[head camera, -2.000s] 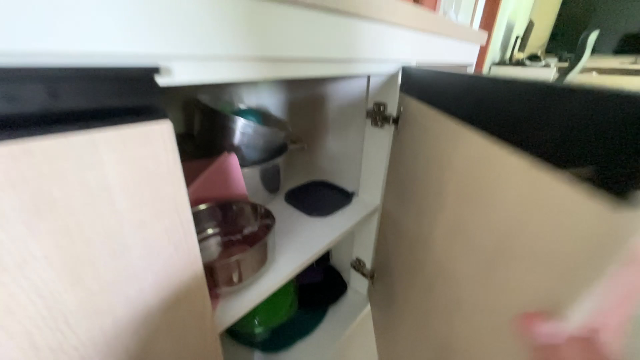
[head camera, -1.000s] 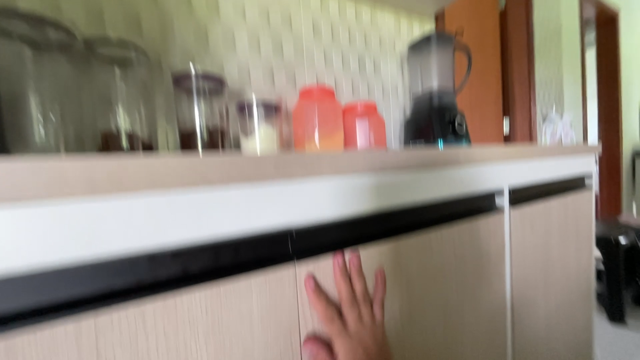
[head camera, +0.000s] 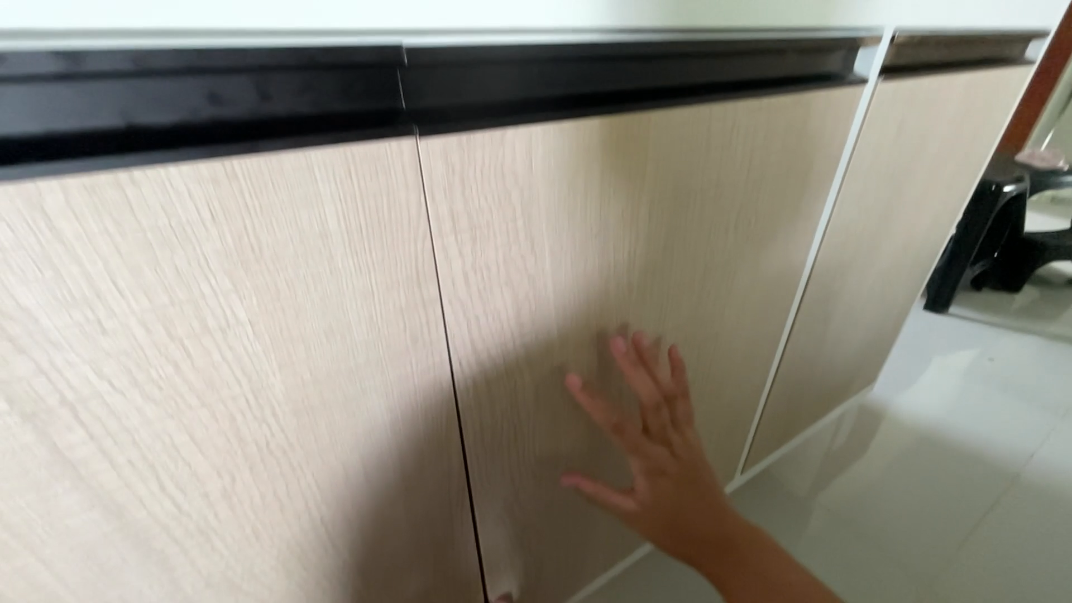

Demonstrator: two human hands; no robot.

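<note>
My right hand [head camera: 662,444], its fingers spread and holding nothing, is at the lower half of a closed light wood-grain cabinet door [head camera: 586,226]. Whether the fingertips touch the door cannot be told. To the left, across a thin dark gap, is another closed wood-grain door [head camera: 226,352]. Black recessed handle strips [head camera: 620,79] run along the top of both doors. At the bottom edge, near the gap, a small bit of a fingertip [head camera: 502,598] shows, perhaps of my left hand; the rest of that hand is out of view.
A third wood-grain door [head camera: 888,251] stands to the right past a white divider [head camera: 816,251]. Pale glossy floor tiles [head camera: 963,435] lie at the lower right. A black plastic stool [head camera: 992,226] stands at the right edge.
Two seconds ago the right door stood open, showing pots and a shelf; now it is closed. My right hand has moved from near the door's top to lower down. The view has tilted down.
</note>
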